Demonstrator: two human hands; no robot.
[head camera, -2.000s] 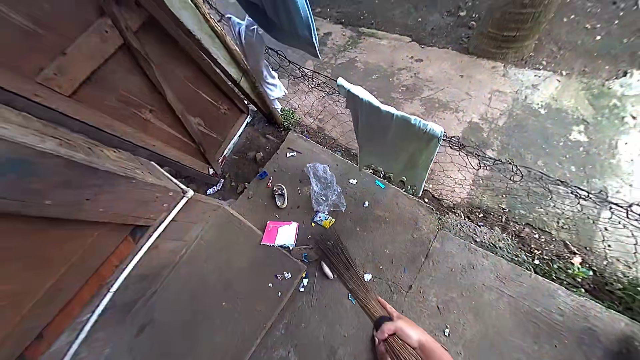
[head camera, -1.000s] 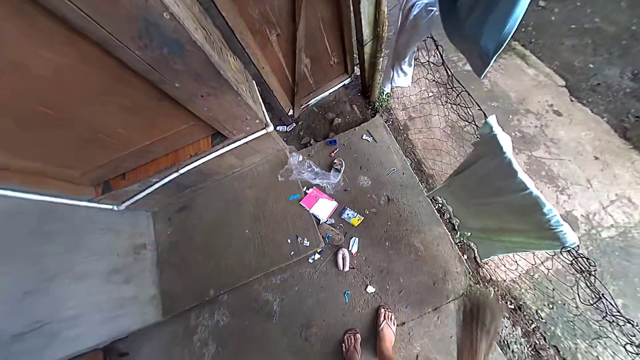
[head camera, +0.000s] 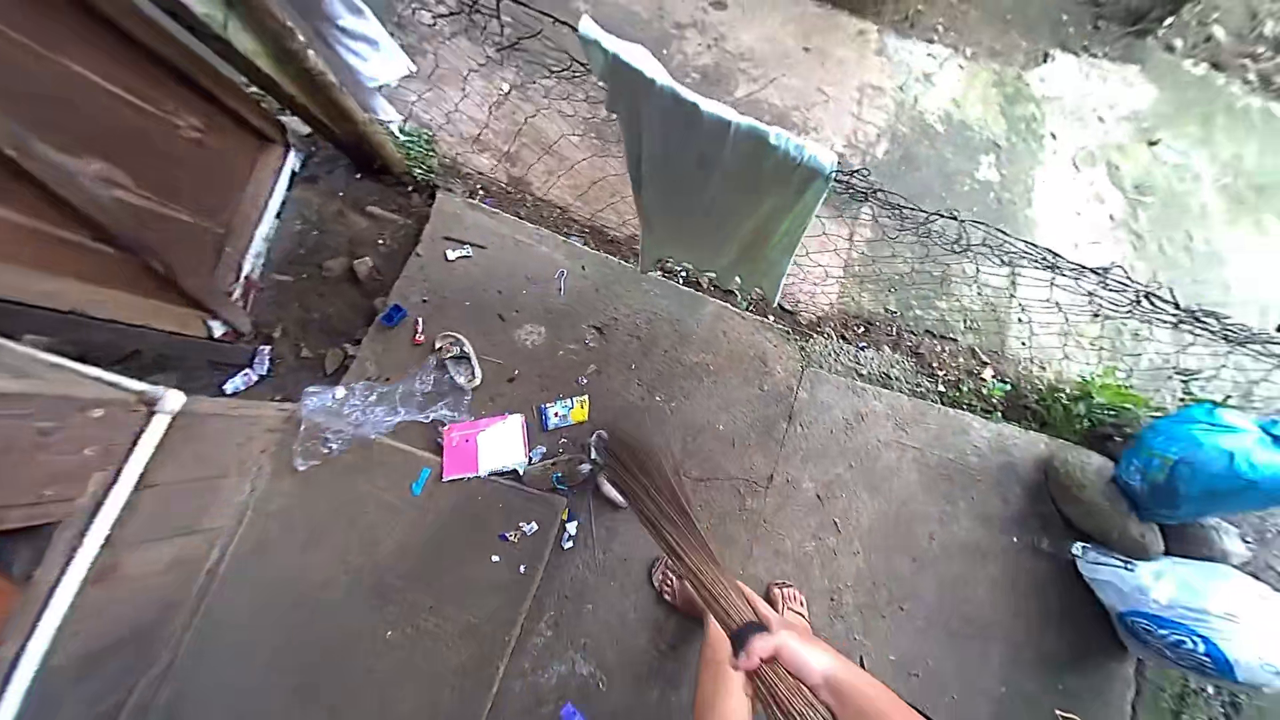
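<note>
My right hand (head camera: 785,655) grips a stick broom (head camera: 690,540) near its dark binding, at the lower middle. The blurred bristle tips touch down beside a small slipper (head camera: 608,485) on the concrete floor. Left of the tips lie a pink and white booklet (head camera: 485,447), a yellow and blue wrapper (head camera: 565,412) and several bits of litter. A clear plastic bag (head camera: 375,410) lies crumpled against a child's sandal (head camera: 458,360). A blue plastic piece (head camera: 393,315) is farther up. My left hand is out of view.
A wire mesh fence (head camera: 960,260) with a pale green cloth (head camera: 715,160) over it borders the slab. On the right are a blue plastic bag (head camera: 1200,460), a white bag (head camera: 1190,615) and stones (head camera: 1100,500). A white pipe (head camera: 95,540) and wooden door (head camera: 120,170) stand left.
The view has swung about. The broom, at the lower right edge a second ago, now reaches the litter beside the slipper. The clear bag lies nearer the pipe than two seconds ago.
</note>
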